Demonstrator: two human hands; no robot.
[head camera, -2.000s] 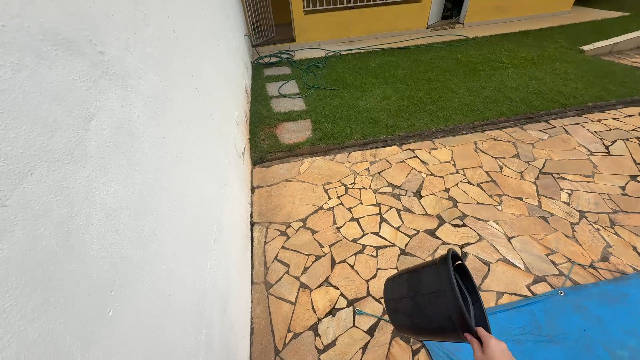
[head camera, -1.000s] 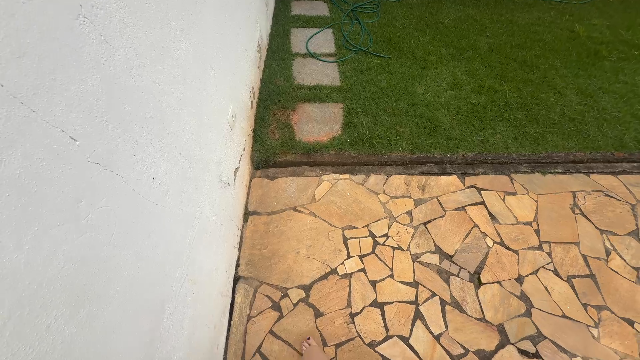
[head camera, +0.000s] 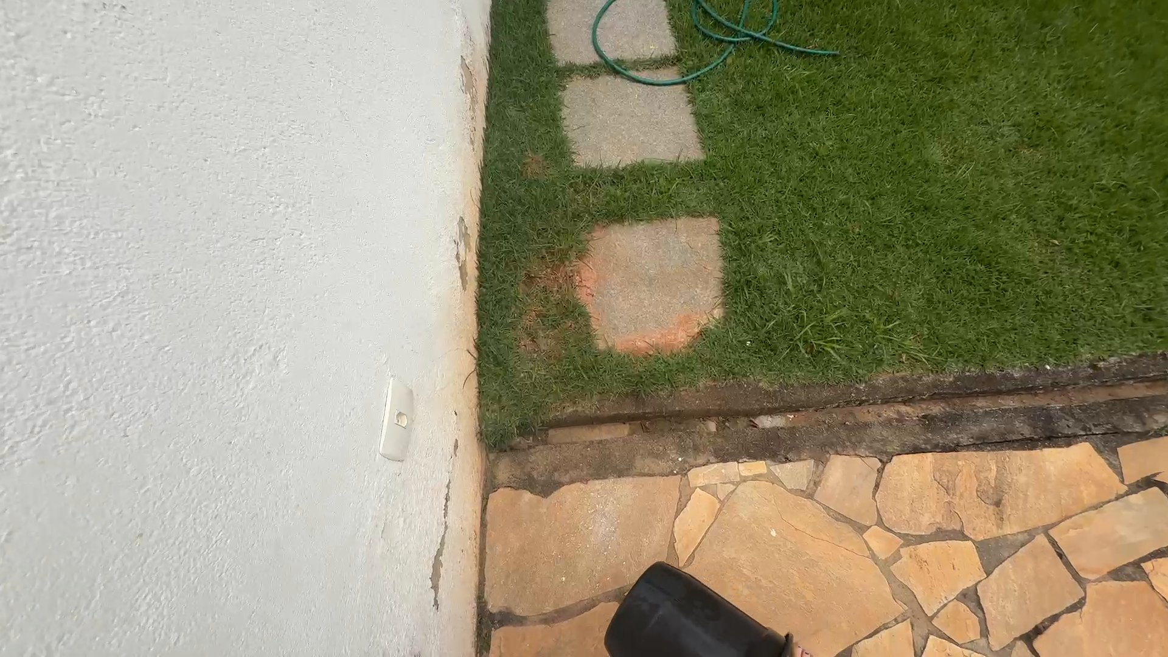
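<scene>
A black plastic bucket (head camera: 684, 616) shows at the bottom edge, tilted on its side above the stone paving, its base toward the upper left. At its rim, a sliver of my right hand (head camera: 800, 651) shows at the very bottom of the frame; most of that hand is cut off, so its grip cannot be made out. My left hand is out of view.
A rough white wall (head camera: 274, 274) with a small outlet plate (head camera: 397, 420) runs along the left. A narrow gutter (head camera: 821, 424) divides the flagstone paving (head camera: 776, 557) from the grass (head camera: 912, 201). Square stepping slabs (head camera: 652, 283) and a green hose (head camera: 639, 80) lie on the lawn.
The view has moved closer to the lawn's edge and the stepping slabs. The bucket, out of sight one second ago, shows again at the bottom; the blue sheet seen two seconds ago is out of view.
</scene>
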